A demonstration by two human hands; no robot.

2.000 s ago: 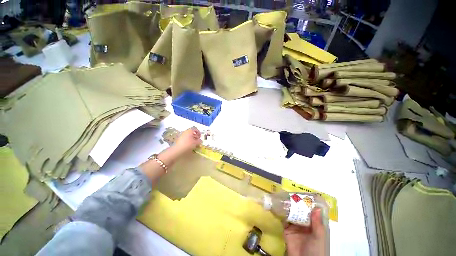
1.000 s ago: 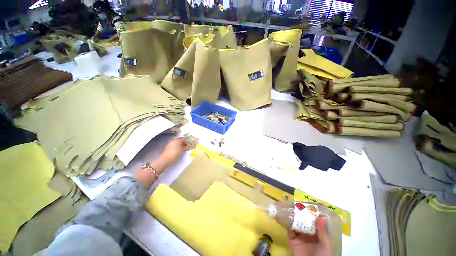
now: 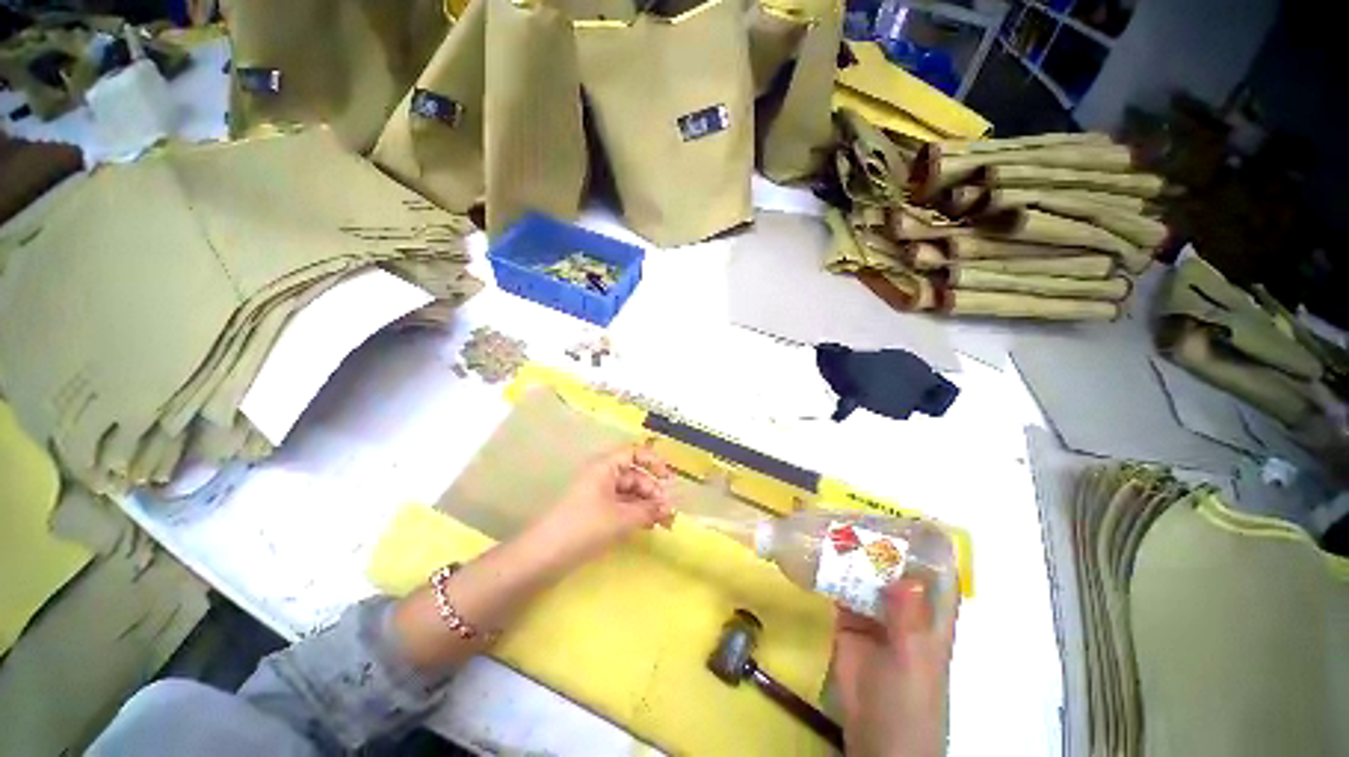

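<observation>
My right hand [image 3: 891, 651] holds the clear glue bottle [image 3: 861, 562] on its side, nozzle pointing left. My left hand [image 3: 619, 496] is just left of the nozzle, fingers bent together; whether a small piece is between them cannot be told. Both hands are over the khaki bag panel [image 3: 518, 462] and its yellow layer [image 3: 607, 636]. The yellow bar with a black strip [image 3: 732, 451] lies along the panel's far edge. A hammer [image 3: 735, 648] lies on the yellow layer. Small metal hardware [image 3: 491, 354] is heaped beyond the panel's left end.
A blue parts bin [image 3: 565, 269] stands behind the hardware. A black cloth [image 3: 888, 382] lies beyond the bar. Khaki panel stacks are at left [image 3: 178, 266] and right [image 3: 1228, 636]. Part-made bags [image 3: 666, 133] stand at the back, with folded bag bodies [image 3: 1021, 229] to their right.
My left hand has moved from the hardware heap back toward me and right, to the bottle's nozzle. The bottle stays in my right hand. The camera view has shifted.
</observation>
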